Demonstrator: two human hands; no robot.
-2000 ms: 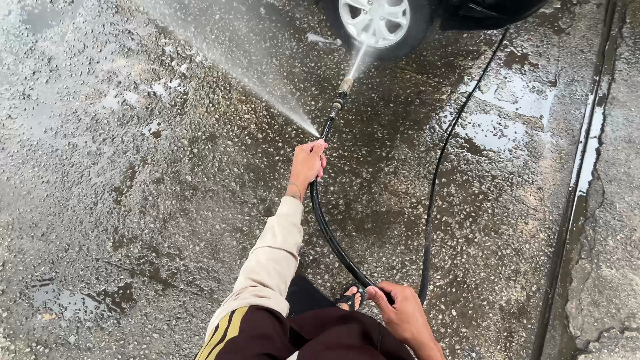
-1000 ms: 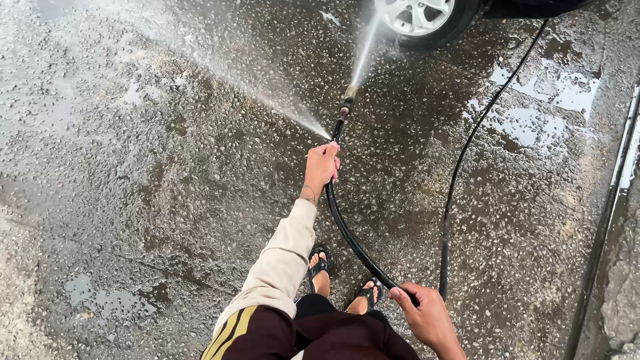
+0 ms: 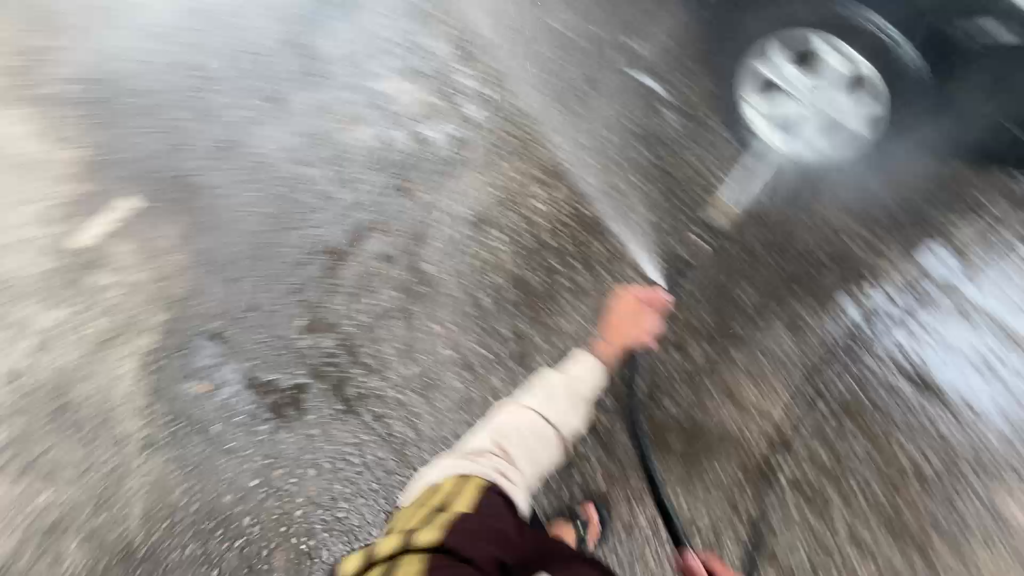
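Observation:
My left hand is closed around the black hose near its front end, in the middle of the blurred view. From just beyond my fingers a fine spray of water fans up and to the left. Farther along, a brass-coloured nozzle sends a second jet onto the silver wheel of a dark car. At the bottom edge my right hand grips the lower part of the hose; most of this hand is cut off by the frame.
Wet, rough pavement surrounds me, with a bright puddle at the right. A thin dark line, likely the trailing hose, runs at lower right. My sandalled foot stands below my left forearm. The dark car body fills the upper right corner.
The view has swung and blurred, so the wheel and puddle appear turned and my right hand lies mostly outside the frame. Both hands stay on the hose, and water still sprays from two places.

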